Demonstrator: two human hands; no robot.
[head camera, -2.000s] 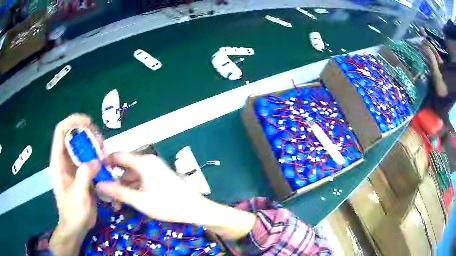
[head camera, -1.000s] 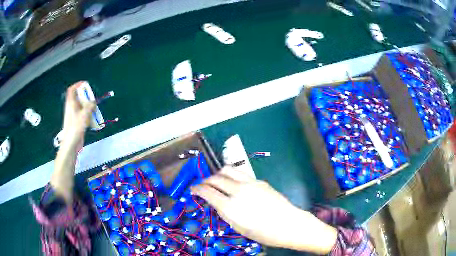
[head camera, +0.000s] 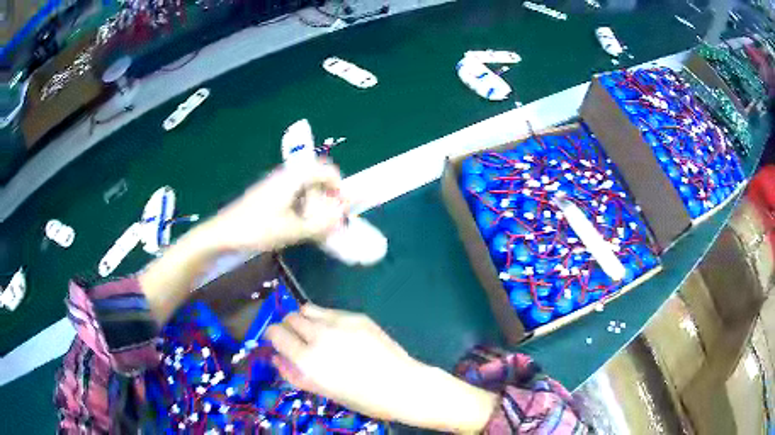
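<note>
My left hand (head camera: 310, 204), blurred, is over the bench beside the rail, closed on a white housing shell (head camera: 361, 242) that sticks out past its fingers. Thin red wires show at the hand. My right hand (head camera: 340, 357) is over the near carton (head camera: 242, 285) of blue battery packs (head camera: 276, 304). Its fingertips are bent down at the packs; whether they grip one is hidden. A white shell with a blue part and leads (head camera: 159, 221) lies on the green belt, against a slim white cover (head camera: 121, 251).
Beyond the pale rail (head camera: 412, 170), more white parts (head camera: 349, 72) lie on the belt. To the right stand two battery cartons (head camera: 484, 255) (head camera: 633, 161), one with a white strip (head camera: 591, 238) on its packs. Brown cartons (head camera: 705, 314) with clear film stand at far right.
My left hand let go of its shell on the belt, moved right and took the shell from the bench. My right hand stayed over the near carton, its fingers now lower at the packs.
</note>
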